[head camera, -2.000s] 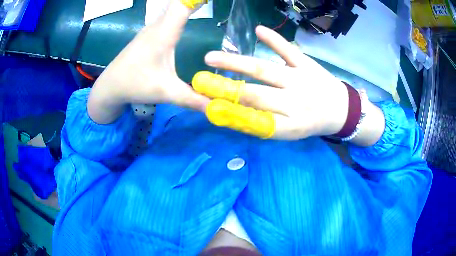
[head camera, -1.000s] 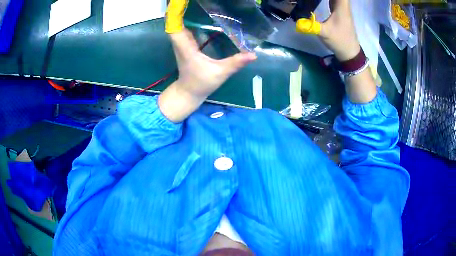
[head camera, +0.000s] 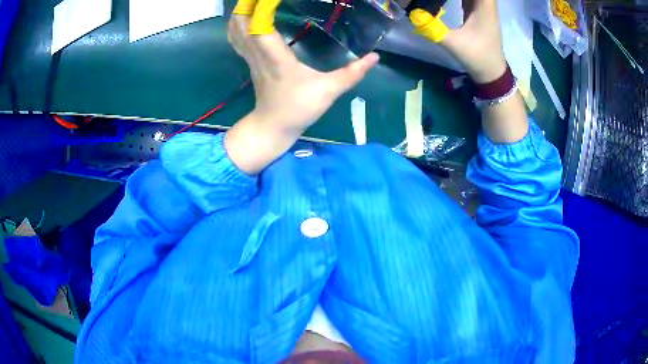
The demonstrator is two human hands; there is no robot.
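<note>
A thin, clear, shiny plate is at the top edge, partly cut off. My left hand, with yellow finger cots, spans it: the bare thumb is at its lower right corner and the fingers are at its left side. My right hand is at the top right, its fingers cut off by the edge. Its yellow-cotted thumb lies beside a black part, mostly out of view. Whether it grips that part cannot be told.
Two white sheets lie at the upper left of the green bench. Cream tape strips and clear wrapping are at the front edge. A red wire runs over the edge. A bag of yellow cots is at upper right.
From two seconds ago, my hands have moved apart and up from in front of my chest, the left to the plate, the right to the black part. Over the last second they have shifted only slightly.
</note>
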